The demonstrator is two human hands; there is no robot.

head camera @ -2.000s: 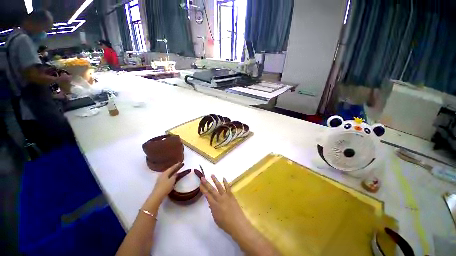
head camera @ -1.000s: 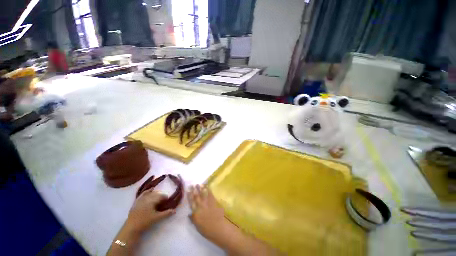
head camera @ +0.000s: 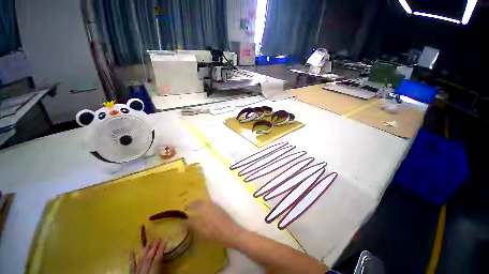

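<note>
A dark brown curved headband [head camera: 184, 247] lies on the large yellow board [head camera: 107, 214], near its right side. My left hand [head camera: 150, 259] is cut off by the bottom edge. Its fingers are on the lower left part of the band. My right hand [head camera: 210, 222] is blurred and reaches in from the right. Its fingers are at the band's upper right, and their grip is too blurred to make out. Long pointed oval panels [head camera: 308, 200], white with dark red-brown edges, lie in a row to the right of the board.
A white panda-faced fan [head camera: 124, 134] stands behind the board, with a small brownish ornament [head camera: 167, 153] beside it. A smaller yellow board [head camera: 260, 140] carries several part-covered headbands [head camera: 262, 127]. A yellow tape line [head camera: 206, 144] crosses the table. Blue material [head camera: 431, 168] is beyond the right table edge.
The view has swung right; the brown stack and left side board have left it. My hands have moved from the left headband to the one on the large board.
</note>
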